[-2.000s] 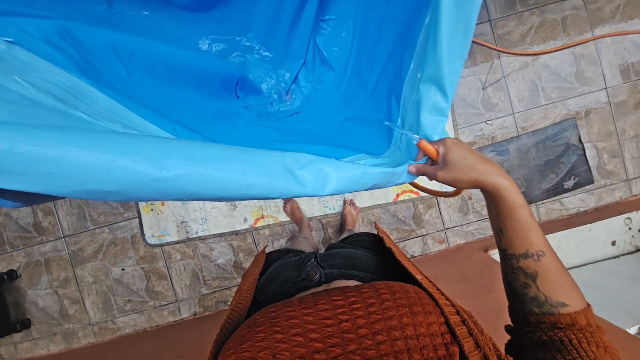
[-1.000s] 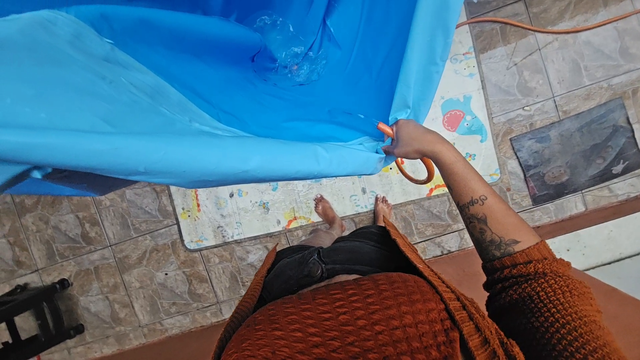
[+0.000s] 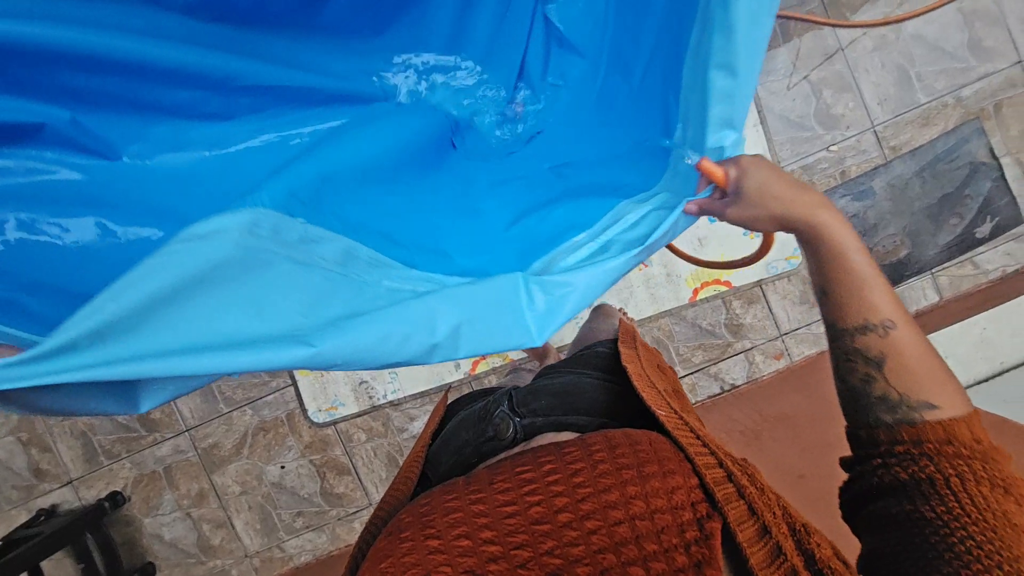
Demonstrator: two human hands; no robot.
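Note:
Blue vinyl pool sheeting (image 3: 384, 200) with a pale blue rim fills the upper left of the head view. Water lies in a fold near its middle. At the rim's right corner, my right hand (image 3: 748, 192) grips the end of an orange hose (image 3: 712, 172) and pinches the rim with its fingers. Clear water comes from the hose tip into the sheeting. The hose loops down below my wrist. A sliver of skin, apparently my left hand (image 3: 10, 350), shows at the rim on the far left edge; the rest of it is hidden or out of frame.
A printed play mat (image 3: 720, 276) lies on the floor tiles (image 3: 280, 472) under the rim, by my feet. A dark grey mat (image 3: 932, 204) is at the right. Black furniture legs (image 3: 72, 536) stand at bottom left. More hose crosses the top right.
The front rim has risen at the left and now sags in the middle, covering more of my feet. My right hand still holds the hose at the rim; water now shows at its tip.

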